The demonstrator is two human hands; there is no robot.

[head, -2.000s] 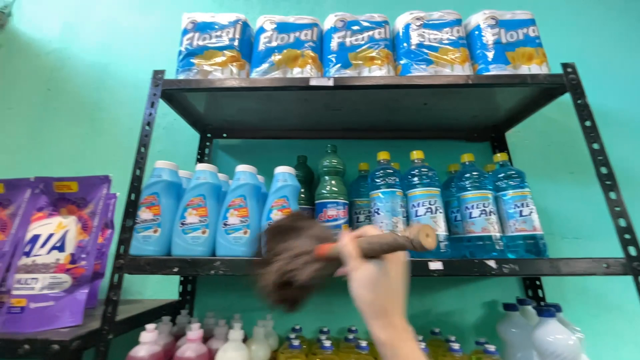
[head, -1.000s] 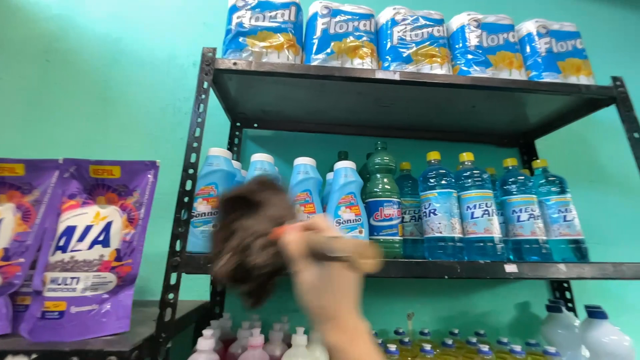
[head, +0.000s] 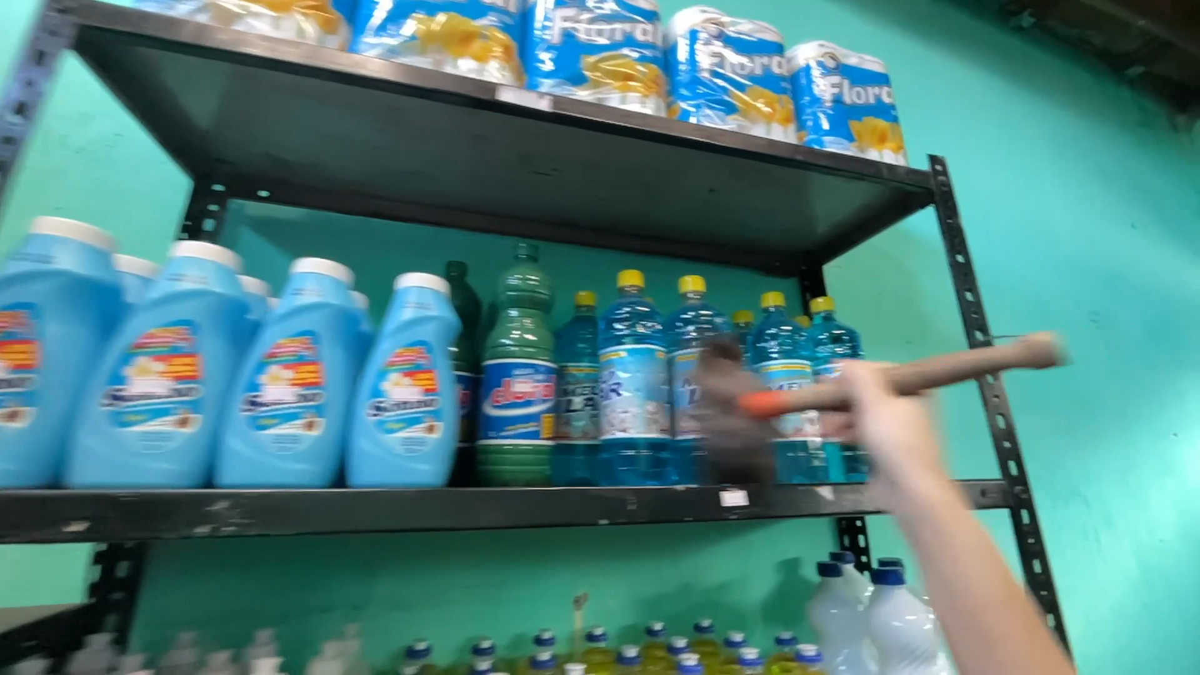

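Note:
My right hand (head: 886,422) grips the wooden handle of a feather duster (head: 736,412), dark and blurred, with an orange band where the handle meets the head. The duster's head is in front of the blue cleaner bottles with yellow caps (head: 636,394), just above the middle shelf's front edge. To the left on that shelf stand a green bottle (head: 518,403) and several light-blue bottles with white caps (head: 398,394). My left hand is not in the view.
A black metal shelf unit (head: 375,511) stands against a green wall. Packs of toilet paper (head: 600,56) line its top shelf. Below are yellow bottles with blue caps (head: 656,652) and white bottles with blue caps (head: 900,614). A perforated upright (head: 994,403) rises at the right.
The duster has moved right along the middle shelf, from the light-blue bottles to the yellow-capped ones, still in my right hand. The view has shifted, and the purple pouches have left it.

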